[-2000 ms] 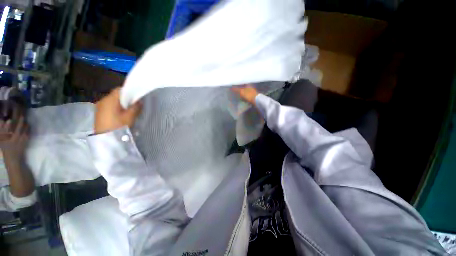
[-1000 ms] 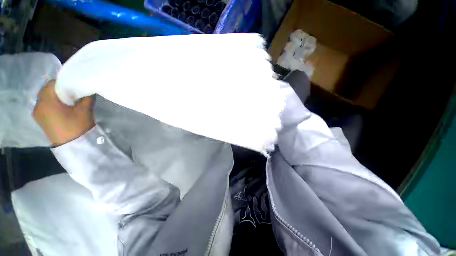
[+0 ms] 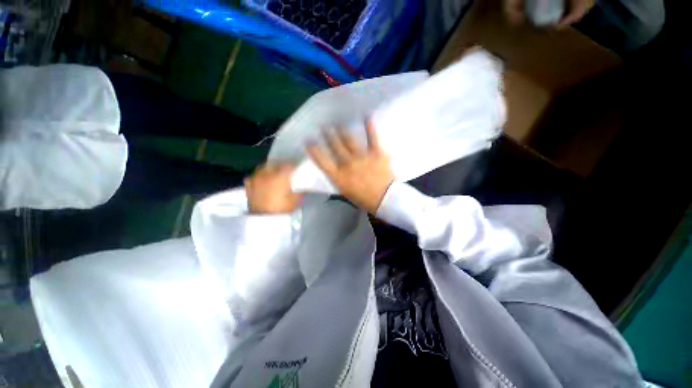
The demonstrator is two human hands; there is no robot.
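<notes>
A white foam sheet (image 3: 444, 114) lies across my lap, its jagged end pointing to the upper right. My left hand (image 3: 273, 188) is closed around its near left end. My right hand (image 3: 353, 167) lies on top of the foam with its fingers spread, close beside my left hand. Both hands are slightly blurred. Whether anything lies under the foam or my right palm is hidden.
A blue tote (image 3: 364, 38) with black parts stands at the top, beside a trolley handle in blue film (image 3: 220, 23). An open carton (image 3: 531, 95) is at the upper right, with another person's hands above it. A large foam bundle (image 3: 136, 311) is at my left.
My left hand has moved right and my right hand has come into view on top of the foam. The foam's jagged end has swung up and right. Another person's hands have appeared over the carton.
</notes>
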